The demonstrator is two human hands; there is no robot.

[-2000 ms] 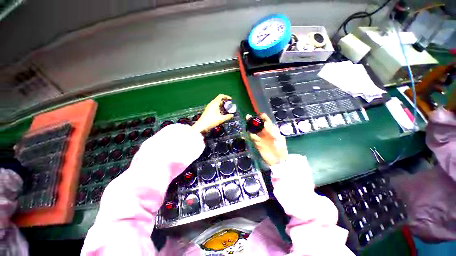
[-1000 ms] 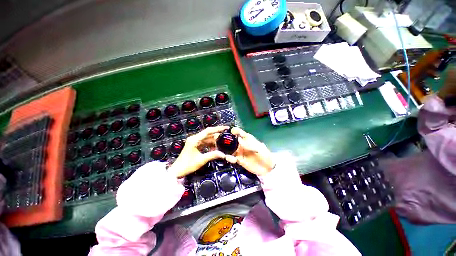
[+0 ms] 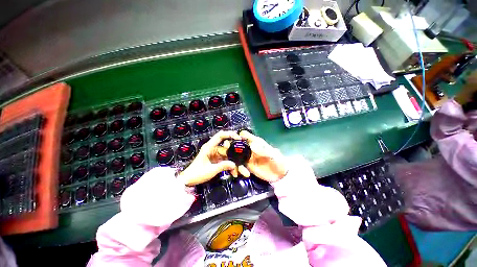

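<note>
One round black unit point(image 3: 239, 150) with a red mark on its face is held between both hands above the blister tray. My left hand point(image 3: 208, 160) holds it from the left with thumb and fingers. My right hand point(image 3: 262, 159) holds it from the right. The clear blister tray point(image 3: 175, 94) lies in front of my body, with black units in its pockets. Units in its upper rows show red marks; some near its front edge look plain dark. One pocket at the upper right holds no unit. My hands and sleeves hide part of the tray.
A second blister tray point(image 3: 99, 112) lies left, beside an orange-red pad point(image 3: 48, 156) bearing trays. Right are a partly filled tray point(image 3: 319, 83), white sheets point(image 3: 361, 63), a blue clock point(image 3: 277, 26), a parts box point(image 3: 317, 34), a lower dark tray point(image 3: 370, 195) and a person's pink sleeve point(image 3: 454, 125).
Two seconds ago my hands were apart, each with a unit; they came together at one red-marked unit. Since one second ago they have barely moved, and the fingers shifted slightly around it.
</note>
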